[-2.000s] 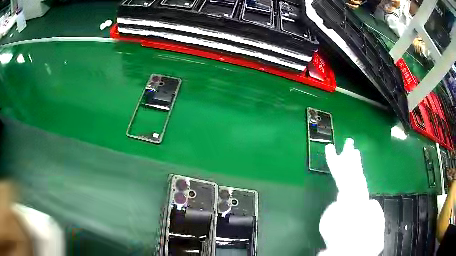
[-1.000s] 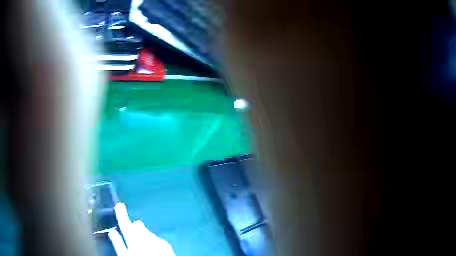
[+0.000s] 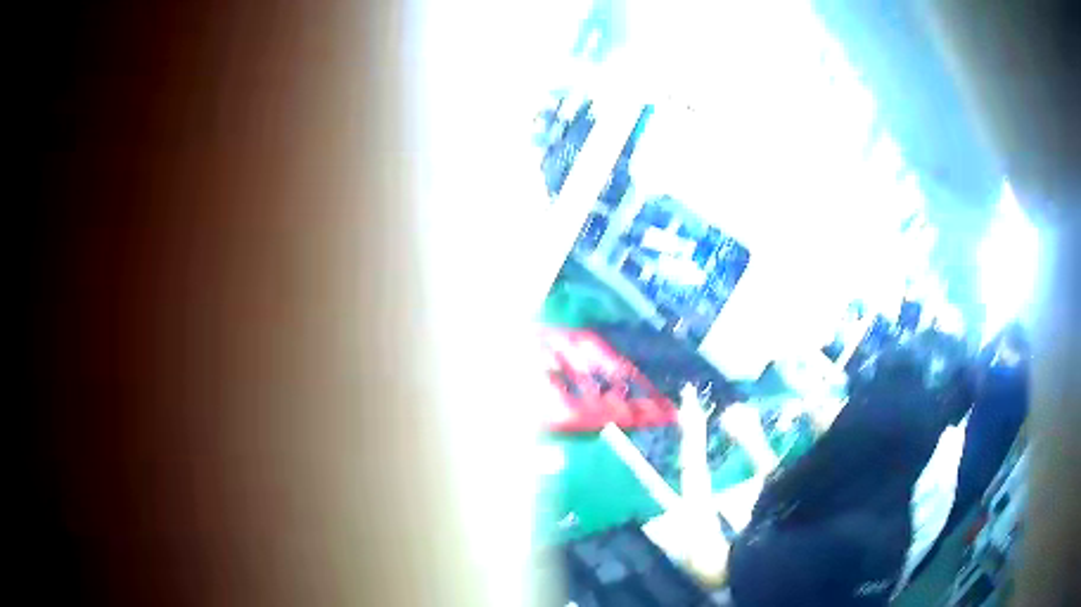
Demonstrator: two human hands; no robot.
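A large brown, out-of-focus shape with a glaring white edge covers the left half of the view, very close to the lens. It may be one of my hands, but I cannot tell which, nor its finger state. A grey blur lines the right rim. No held object can be made out. Beyond, a piece of green conveyor surface and a red tray show, both blurred.
A person in dark clothing is at the lower right. Pale, finger-like or arm-like shapes show beside them. A dark tray-like surface lies at the bottom. Strong white glare fills the upper middle.
The view has swung to the right, away from the phone housings. The brown blur now covers the left instead of the right, and a person has come into view.
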